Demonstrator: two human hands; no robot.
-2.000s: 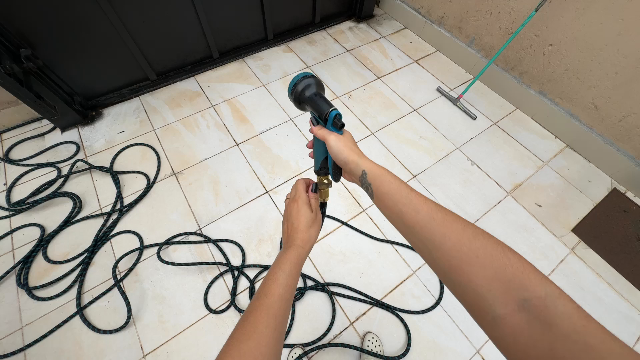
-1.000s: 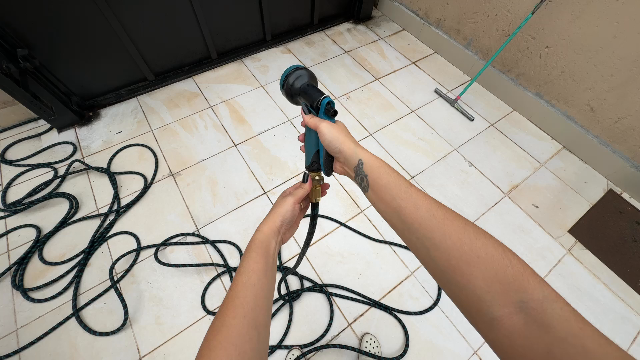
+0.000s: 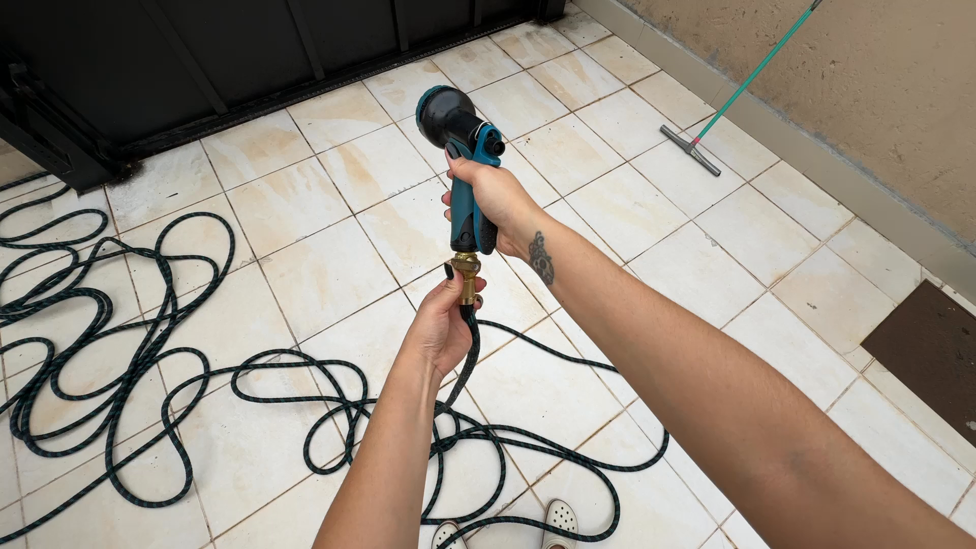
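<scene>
My right hand [image 3: 496,198] grips the teal and black handle of a hose spray nozzle [image 3: 463,206], its round head tilted up and to the left. Below it, my left hand [image 3: 444,324] has its thumb and fingers around the brass hose connector [image 3: 467,274] at the handle's base. From the connector a dark fabric-covered garden hose [image 3: 470,358] hangs down and joins the loops on the floor. Part of the connector is hidden by the left fingers.
Loose hose coils [image 3: 107,305] cover the tiled floor at left and lower middle. A floor squeegee [image 3: 690,150] with a green pole leans at the upper right near the wall. A black metal gate [image 3: 252,53] stands behind; a brown mat [image 3: 926,351] lies right. Light perforated clogs [image 3: 560,522] show below.
The left hand has shifted on the connector, which now shows more plainly above the fingers than two seconds ago. The right hand keeps its hold on the nozzle.
</scene>
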